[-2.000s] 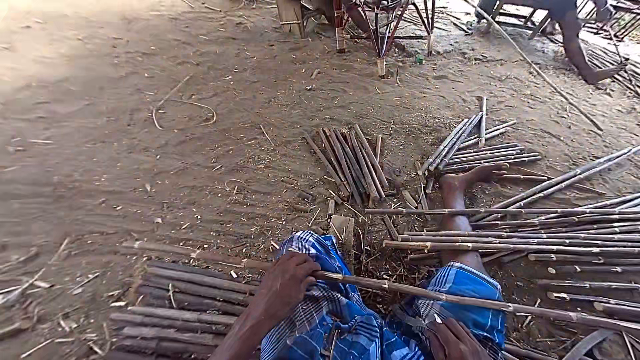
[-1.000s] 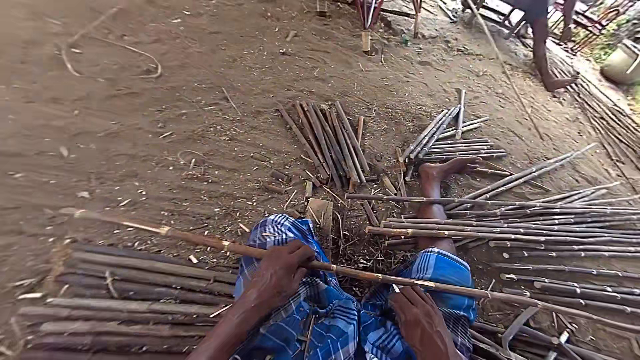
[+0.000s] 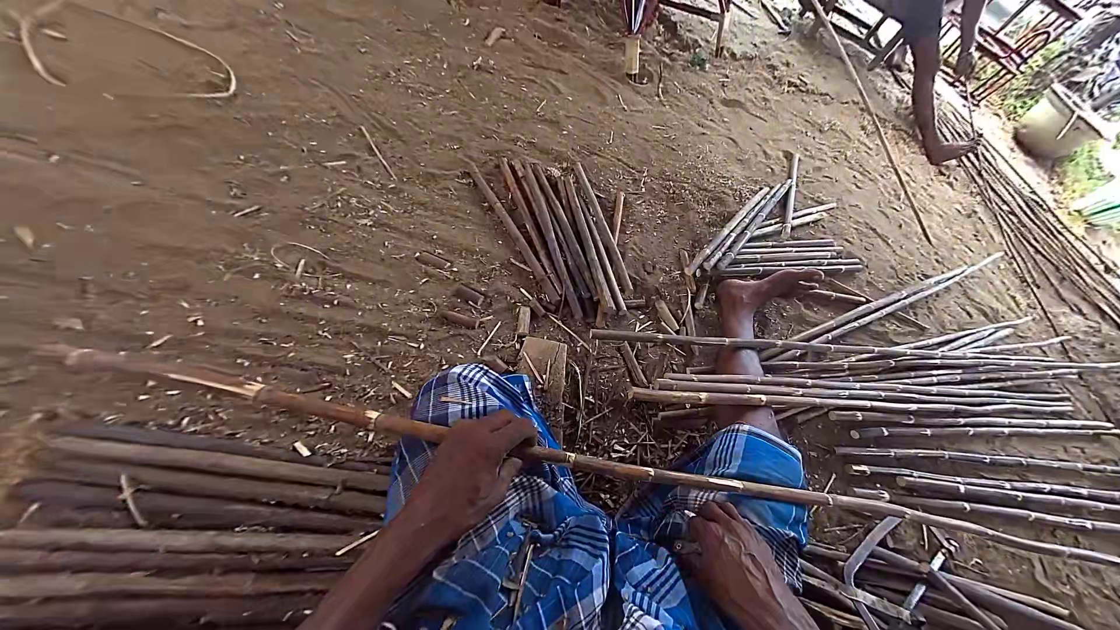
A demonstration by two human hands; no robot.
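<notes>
A long cane pole (image 3: 647,472) lies slantwise across my knees, over the blue checked cloth (image 3: 560,551). My left hand (image 3: 486,455) is closed around the pole above the left knee. Below the pole, my right hand (image 3: 731,551) rests near the right thigh with its fingers curled; part of a small dark object shows by the fingers, too hidden to name. Just beyond my left knee stands a small wooden block (image 3: 544,359) on the ground.
Long poles (image 3: 192,499) lie at the left. Short cut canes (image 3: 569,236) and thinner ones (image 3: 779,254) lie ahead. More canes (image 3: 875,394) cross my right shin. Metal tools (image 3: 866,551) lie at lower right. Another person's leg (image 3: 927,96) is at the upper right.
The right hand has drawn in closer to the right thigh, and the pale bit seen by its fingers a second ago no longer shows. My left hand stays on the pole. The view has shifted.
</notes>
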